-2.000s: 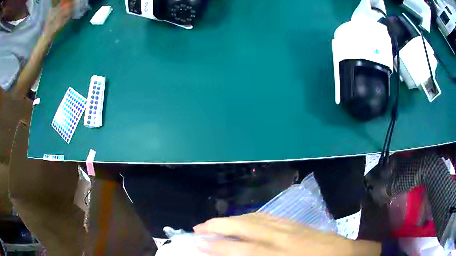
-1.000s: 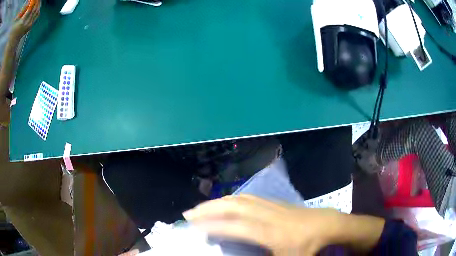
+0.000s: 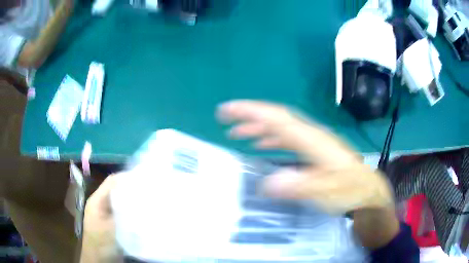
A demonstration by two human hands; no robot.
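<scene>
A large white object in clear plastic, apparently a bagged camera (image 3: 180,205), is close in front of me over the table's front edge. It is blurred, with grey printed lines on its top and dark parts showing through the plastic on its right. My left hand (image 3: 100,221) holds its left side, fingers partly hidden. My right hand (image 3: 308,159) is above its right part, blurred, with thumb and fingers apart and nothing between them.
A white-and-black dome camera (image 3: 366,72) stands on the green table (image 3: 205,67) at right, its cables hanging over the edge. A dot sticker sheet (image 3: 65,107) and sticker block (image 3: 93,93) lie left. Another person's arm (image 3: 46,38) is upper left.
The white object has come up from below the table edge into full view. My left hand has appeared on its left side. My right hand has lifted and opened.
</scene>
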